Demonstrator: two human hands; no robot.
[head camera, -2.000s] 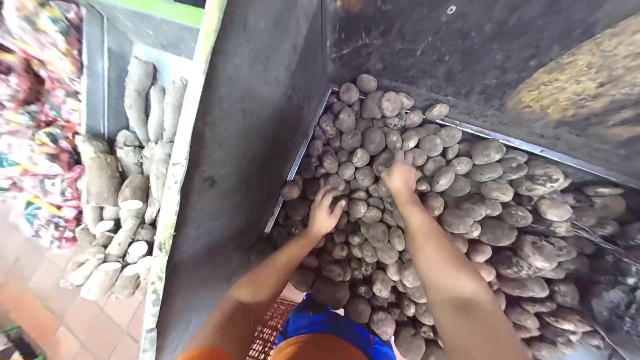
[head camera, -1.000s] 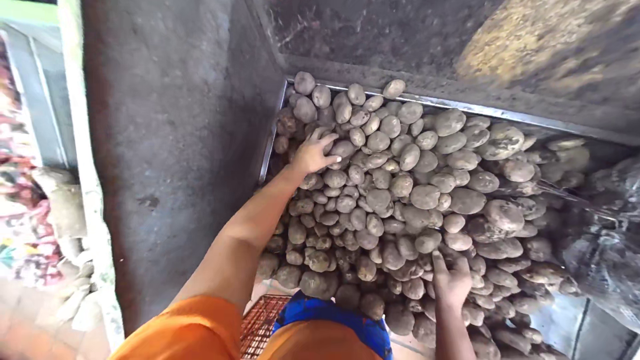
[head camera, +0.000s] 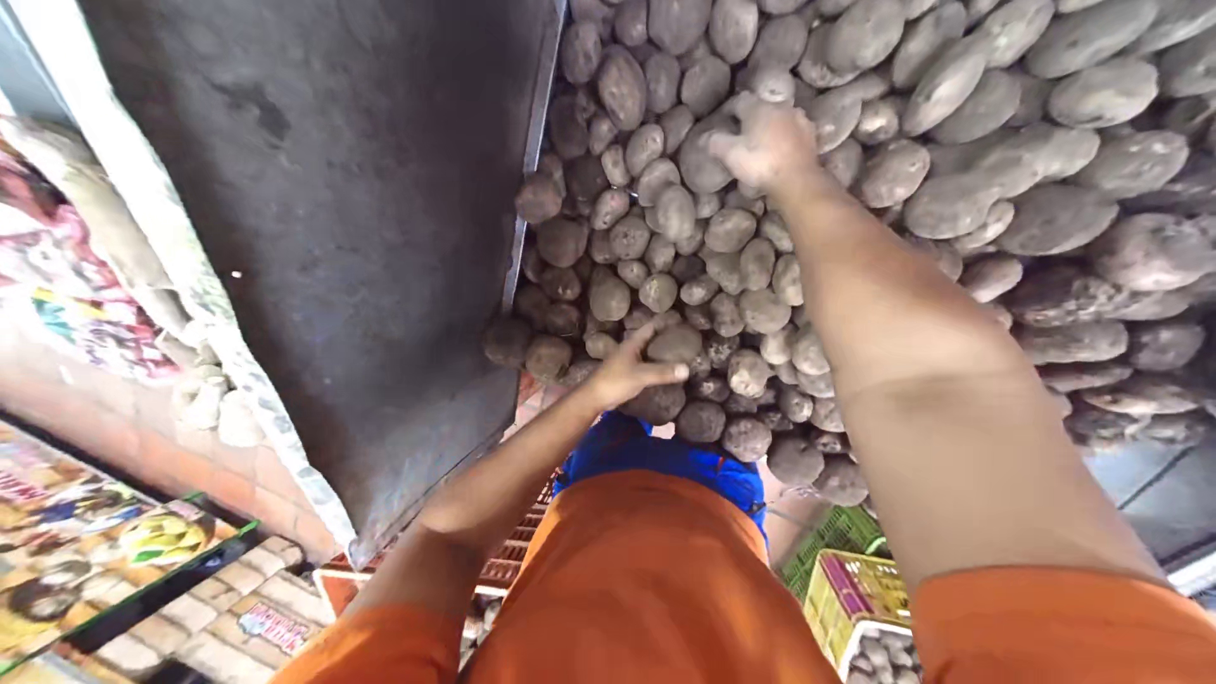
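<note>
A heap of brown potatoes (head camera: 731, 233) lies in a bin with a dark side panel (head camera: 380, 190). Near the heap's front edge my left hand (head camera: 632, 370) has its thumb and fingers spread around a round potato (head camera: 674, 344); whether it grips the potato is not clear. My right hand (head camera: 769, 142) reaches farther up into the heap, touching potatoes there, with its fingers curled and partly blurred. A pale potato (head camera: 772, 85) shows at its fingertips; whether it is held cannot be told.
The panel's pale edge (head camera: 180, 218) stands to my left, with cassava roots (head camera: 95, 204) and red packaged goods (head camera: 66, 266) beyond it. Below the bin are a red plastic crate (head camera: 518, 541), a green crate (head camera: 836, 537) and a yellow crate (head camera: 855, 598). A tiled floor (head camera: 218, 465) shows at left.
My left hand has moved from the heap's far left part to its front edge. My right hand has gone from the front of the heap to farther up in it. The view has shifted strongly.
</note>
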